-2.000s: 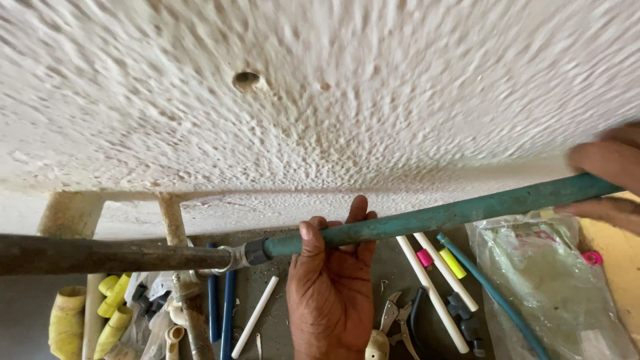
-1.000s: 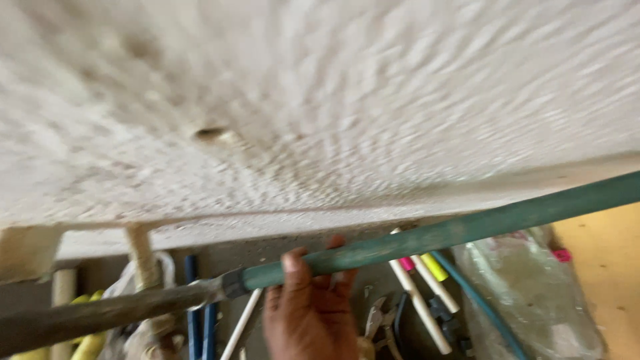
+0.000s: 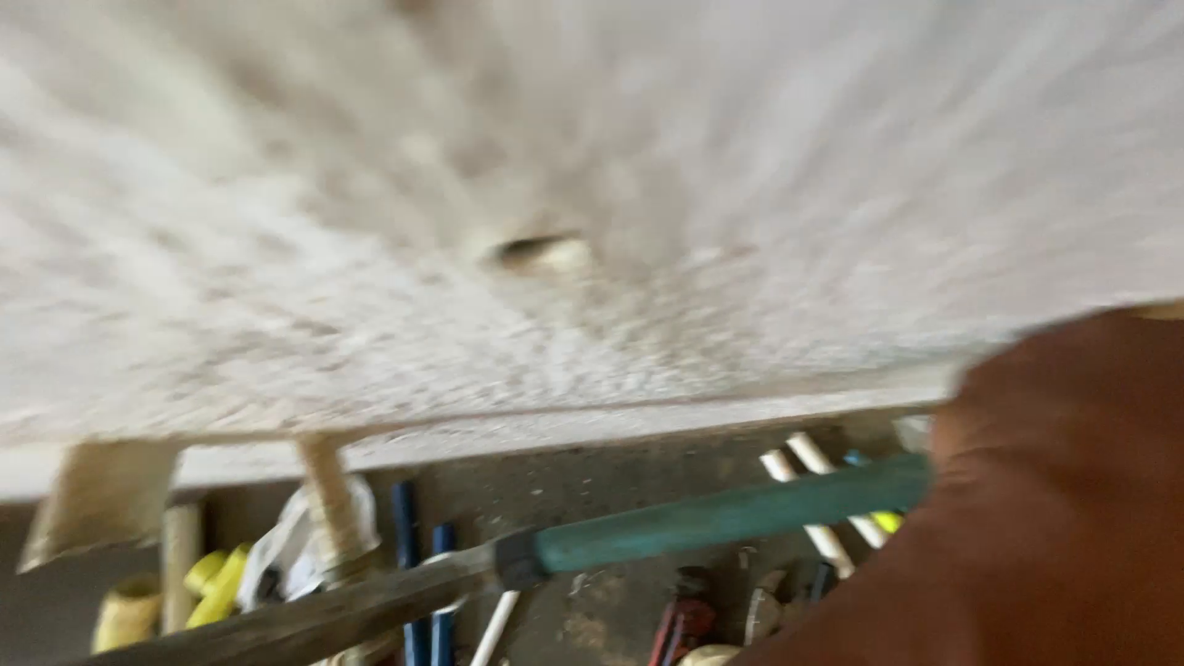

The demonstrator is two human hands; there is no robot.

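A green plastic pipe (image 3: 731, 513) slants across the lower view. Its left end meets a black coupling (image 3: 520, 558) on a weathered grey-brown pipe (image 3: 324, 610). What appears to be my right hand or forearm (image 3: 1045, 518) fills the lower right, blurred and very close to the camera. It covers the green pipe's right part, and its fingers are hidden, so its grip cannot be told. My left hand is out of view. Behind the pipes rises a rough white wall (image 3: 740, 203) with a small hole (image 3: 541, 250).
Blue pipes (image 3: 442, 592), a white pipe (image 3: 495, 629) and a red-handled tool (image 3: 680, 620) lie on the floor. More white pipes (image 3: 819, 532) are near the wall. At left are yellow fittings (image 3: 220, 587), a plastic bag (image 3: 287, 550) and a vertical pipe (image 3: 324, 490).
My left hand, earlier under the green pipe beside the coupling, has left the view. A large, close hand or forearm now covers the pipe's right part. The view has shifted.
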